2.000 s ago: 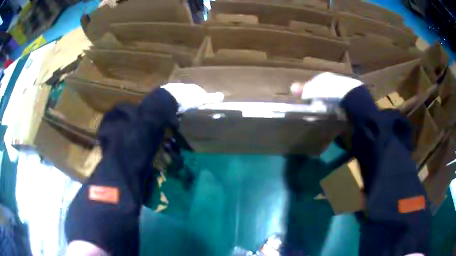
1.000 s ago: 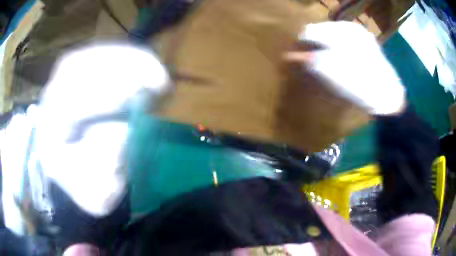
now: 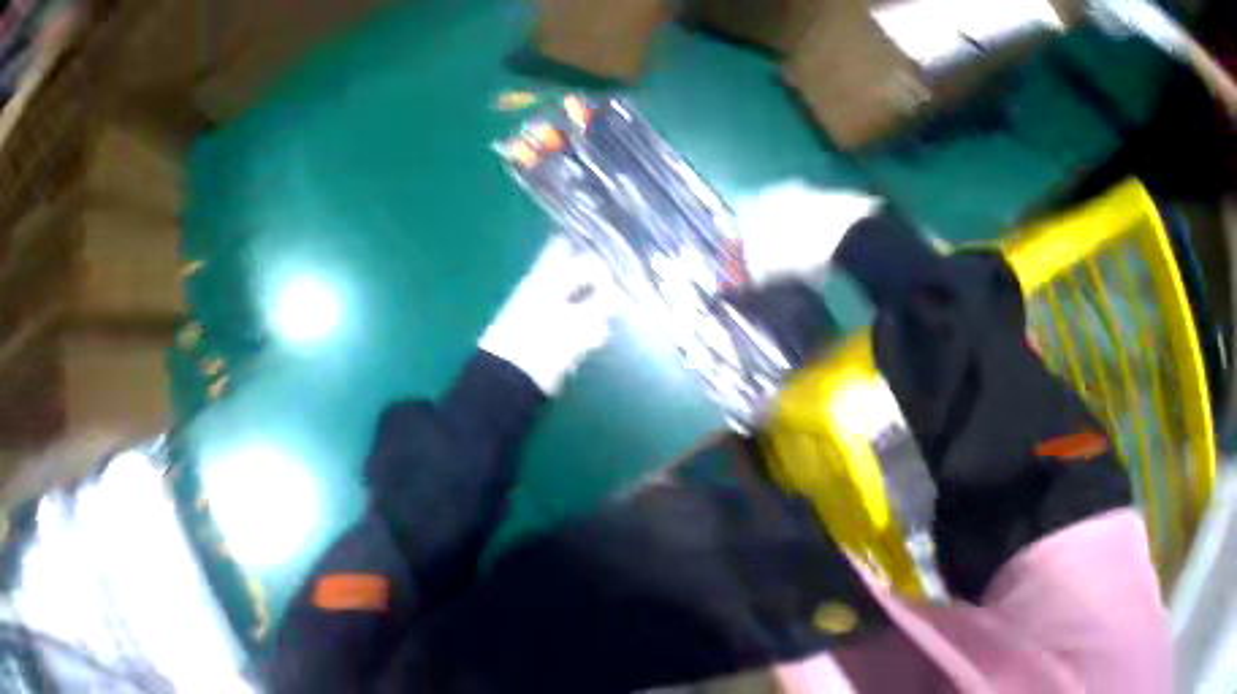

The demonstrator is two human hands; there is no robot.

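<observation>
A bundle of slim dark bagged accessories (image 3: 631,203) in glossy clear sleeves lies slantwise over the green table, with several orange ends at its upper left. My left hand (image 3: 559,309), in a white glove, holds the bundle from its left side. My right hand (image 3: 800,231), also gloved in white, is against its right side; its fingers are blurred and partly hidden. The bundle's lower end is beside the yellow plastic crate (image 3: 834,441), which stands at the right near my body.
Brown cartons (image 3: 129,271) stand along the left, and more (image 3: 855,82) are at the top. White units in film (image 3: 122,569) lie at the lower left. Small cardboard scraps (image 3: 214,366) are scattered on the green table (image 3: 366,176).
The view has turned toward the crate. The brown carton is no longer between my hands; the accessory bundle is there now.
</observation>
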